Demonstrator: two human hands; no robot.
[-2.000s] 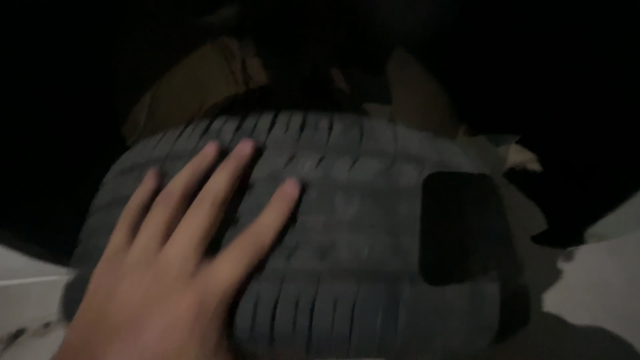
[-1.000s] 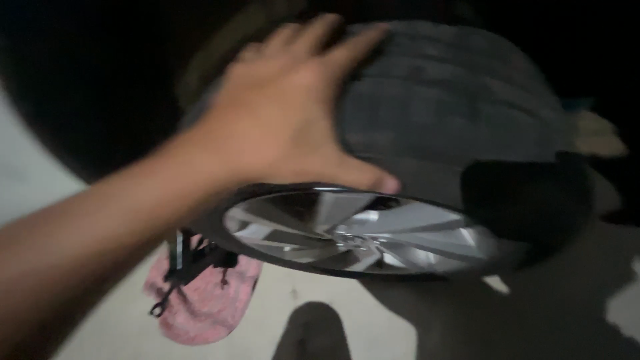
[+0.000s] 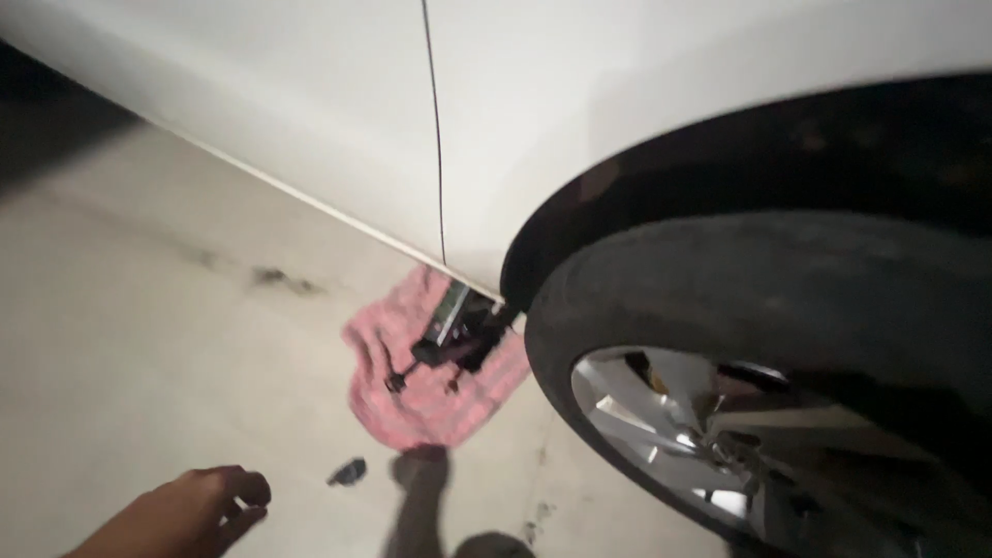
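My left hand (image 3: 198, 504) is at the lower left, above the concrete floor, its fingers curled; whether it holds anything cannot be told. A small dark object (image 3: 348, 472) lies on the floor to its right. Further off, a pink cloth (image 3: 418, 411) is spread beside the car, with a dark floor jack (image 3: 465, 333), blurred, standing on it at the body's lower edge. The car wheel fills the right side: a black tire (image 3: 620, 287) around a silver multi-spoke alloy rim (image 3: 728, 442). My right hand is not in view.
The white car body panel (image 3: 527, 101) with a vertical seam spans the top. Its black wheel arch (image 3: 573, 209) curves over the tire. The concrete floor (image 3: 194, 356) bears dark stains, and shadows fall across it near the bottom.
My left hand was spread on the tire tread, then over the tire's upper edge; now it is away from the wheel, over the floor. The view has swung to the left.
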